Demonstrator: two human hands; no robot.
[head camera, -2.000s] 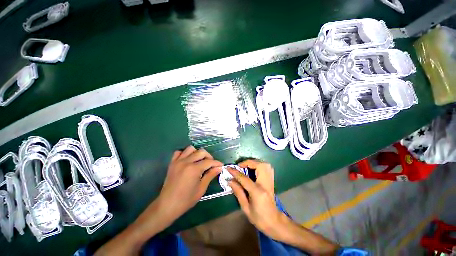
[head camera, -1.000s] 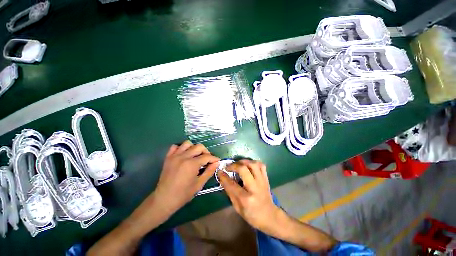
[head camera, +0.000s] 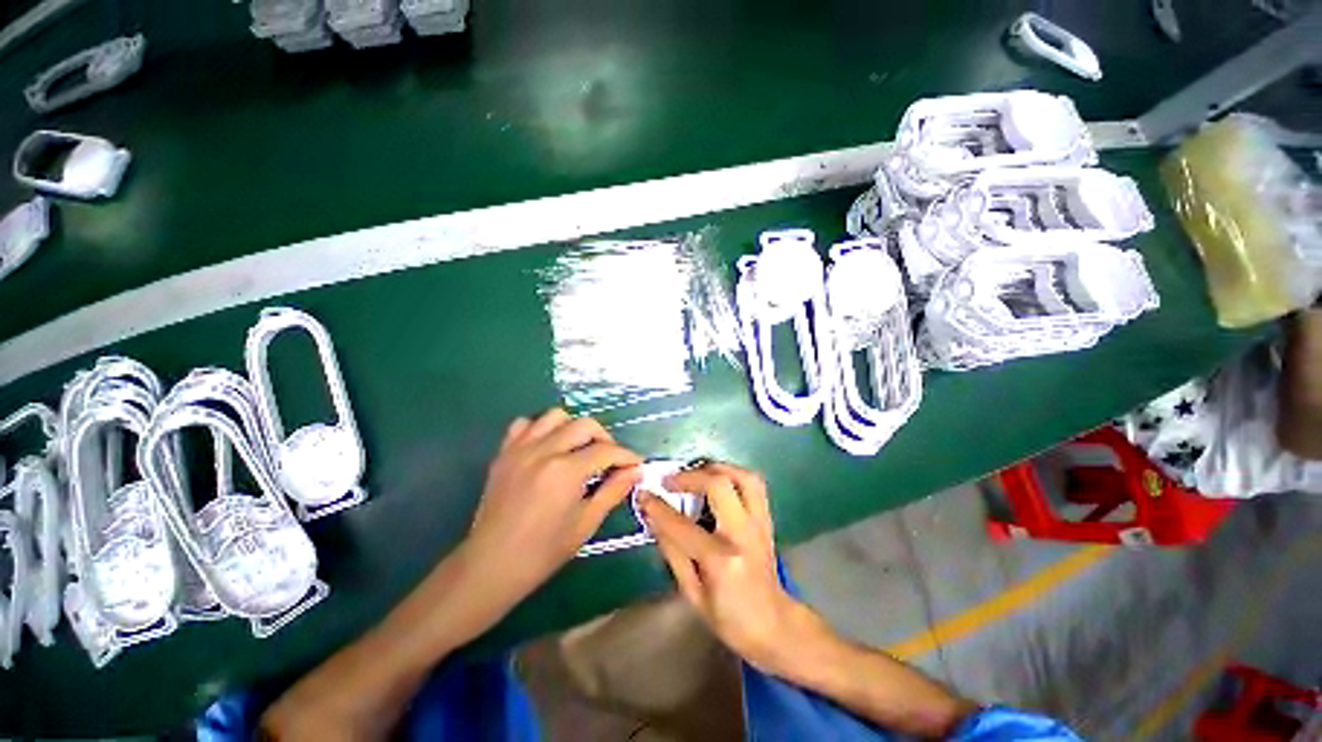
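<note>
A white plastic frame (head camera: 667, 484) lies low at the bench edge, mostly covered by my hands. Its round end shows between my fingers and a thin straight side shows below my left hand. My left hand (head camera: 548, 486) holds the frame from the left. My right hand (head camera: 725, 539) is on its round end, thumb and fingers pressed close together. Whether a pin is between my fingers cannot be told. A pile of thin white pins (head camera: 624, 322) lies just beyond my hands. Two small frame stacks (head camera: 784, 326) stand right of the pins.
Finished-looking loops aside, a fanned group of frames (head camera: 239, 548) lies left. Dense frame stacks (head camera: 1037, 297) and a yellowish plastic bag (head camera: 1232, 218) are at right. A pale strip (head camera: 479, 232) separates the belt, which carries more frames. A red stool (head camera: 1080, 493) and a person's arm show right.
The view has shifted slightly. More frame stacks show on the belt at the top, and a person's arm shows at the right edge. My hands stay on the same frame, with small finger movements.
</note>
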